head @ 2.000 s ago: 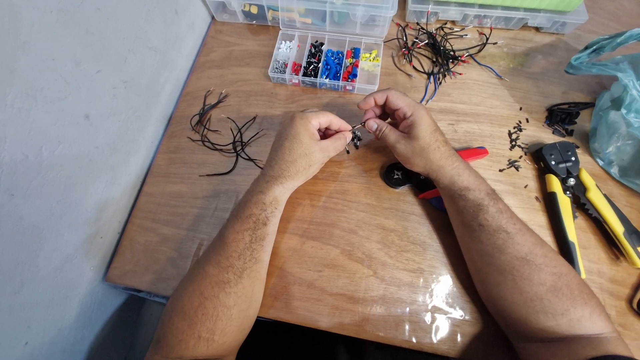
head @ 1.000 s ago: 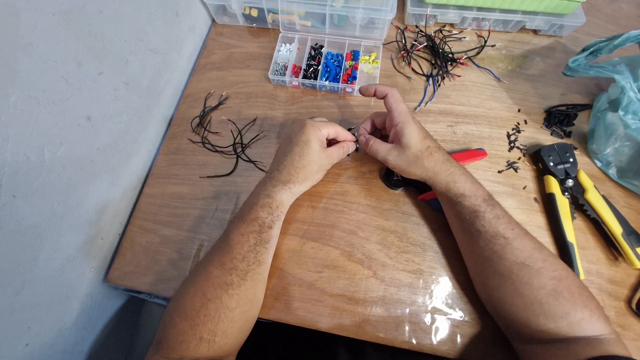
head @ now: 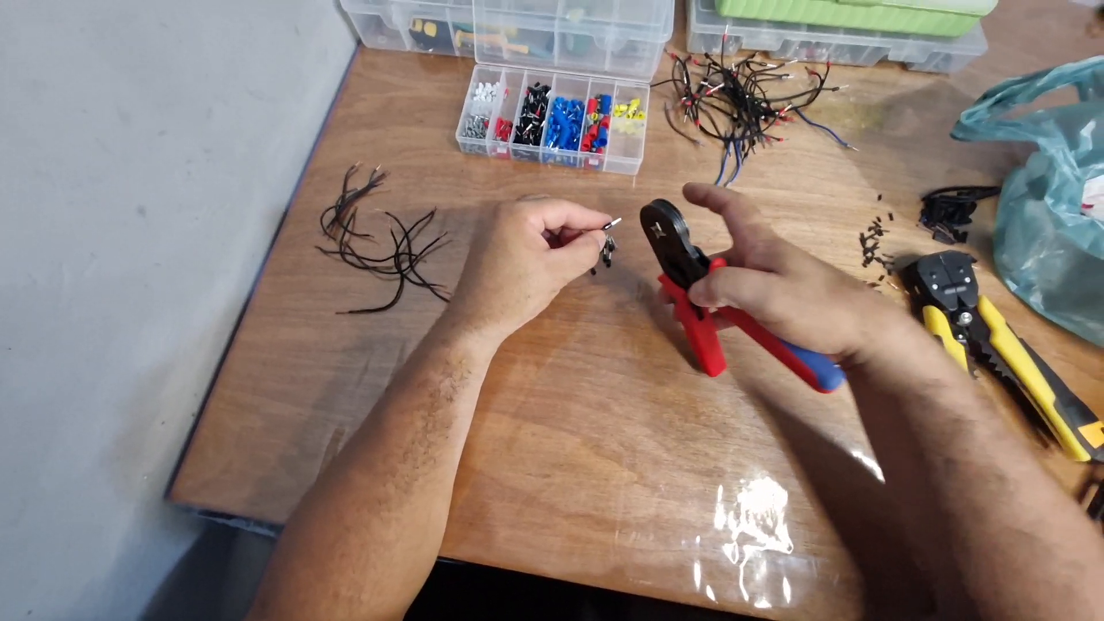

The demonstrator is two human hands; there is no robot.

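Between its thumb and fingers, my left hand (head: 539, 250) pinches a small ferrule terminal (head: 611, 223) with a bright metal tip; any wire behind it is hidden by the hand. Several loose black ferrules (head: 609, 251) lie on the table just below those fingertips. My right hand (head: 768, 276) holds a crimping tool (head: 668, 233) with a black head and red and blue handles, its handles spread. The tool's head is a short way right of the ferrule, not touching it. Short black wires (head: 401, 250) lie left of my left hand.
A clear compartment box (head: 552, 159) of coloured ferrules stands behind my hands. Right of it lies a tangle of black wires (head: 742, 99). Yellow and black wire strippers (head: 1022, 362), small black pieces (head: 875, 241) and a teal plastic bag (head: 1048, 198) are at the right.
My right hand has left the fingertips of my left hand and taken up the crimping tool, which lay on the table before. My left hand has stayed in nearly the same place.
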